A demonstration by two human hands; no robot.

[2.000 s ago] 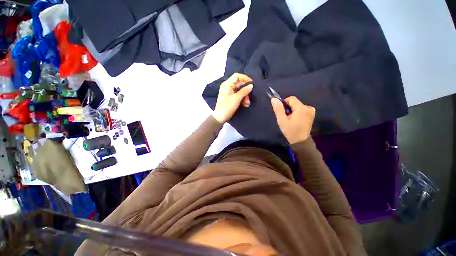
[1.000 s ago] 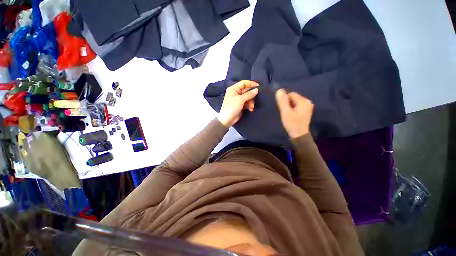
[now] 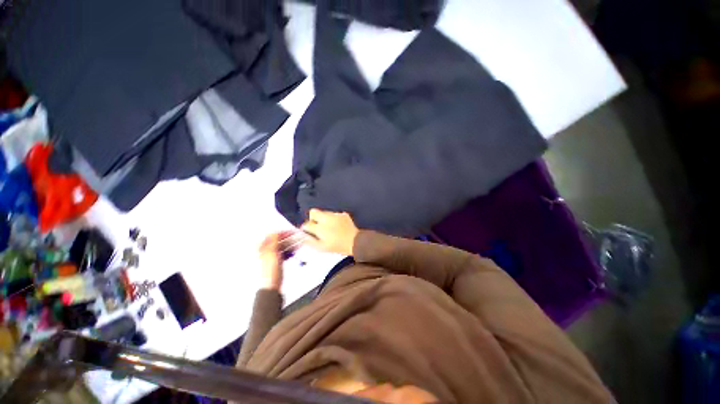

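Observation:
A dark jacket or coat (image 3: 410, 150) lies spread on the white table in front of me. My right hand (image 3: 330, 230) is at its near left edge, fingers bent together. My left hand (image 3: 274, 256) is just left of it, over the white table top, blurred. Thin pale streaks, perhaps threads, run between the fingertips of both hands. I cannot tell what either hand holds, and the snips cannot be made out.
More dark garments with grey lining (image 3: 225, 130) lie at the far left. A phone (image 3: 181, 300), small dark bits (image 3: 136, 246), thread cones (image 3: 118, 328) and red and blue plastic bags (image 3: 59, 189) are at the left. A purple bin (image 3: 529, 237) is below the table's right side.
The view has turned and shifted. My hands have moved off the middle of the garment to its near left edge and closer together. The snips seen earlier in my right hand no longer show.

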